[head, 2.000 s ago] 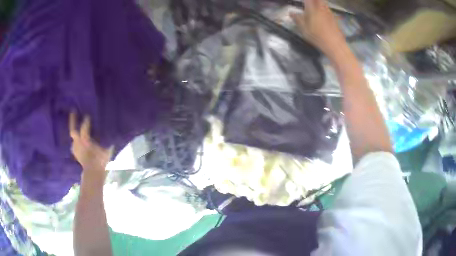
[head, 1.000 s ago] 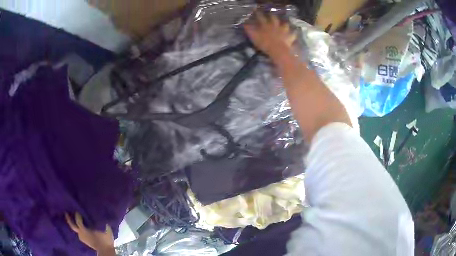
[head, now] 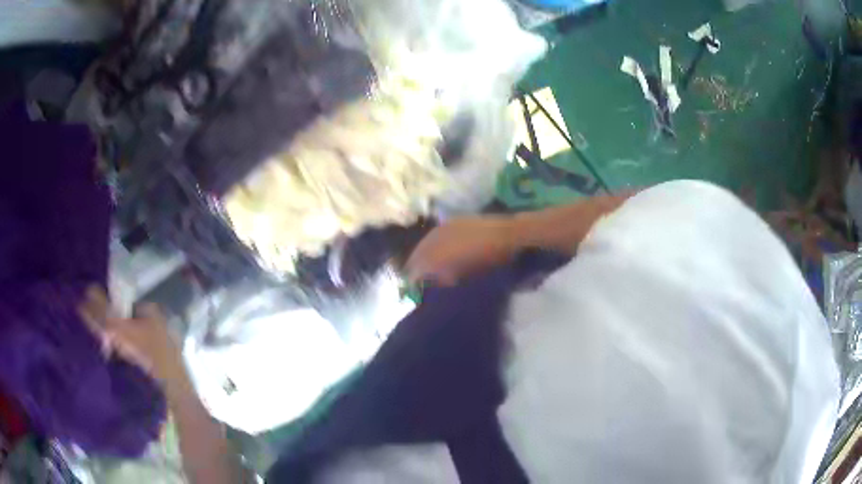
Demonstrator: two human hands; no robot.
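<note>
A large heap of purple garments (head: 57,227) lies at the left. My left hand (head: 128,331) rests against its right edge with fingers spread; whether it grips cloth is unclear. My right hand (head: 458,250) is low and near my body, at the lower edge of the clear sack; it is blurred, and its fingertips are hard to make out. The clear sack holds cream cloth pieces (head: 331,180) and dark pieces (head: 274,99).
The green floor (head: 605,95) at the upper right bears scraps (head: 662,85) and a dark hanger (head: 553,175) beside a pale card. A bright white sack (head: 265,359) lies below the cream pieces. Shiny clear plastic (head: 844,293) shows at the right edge.
The view has shifted to the right. My right hand has come down from the top of the clear sack to its lower edge near my body. My left hand remains at the purple heap.
</note>
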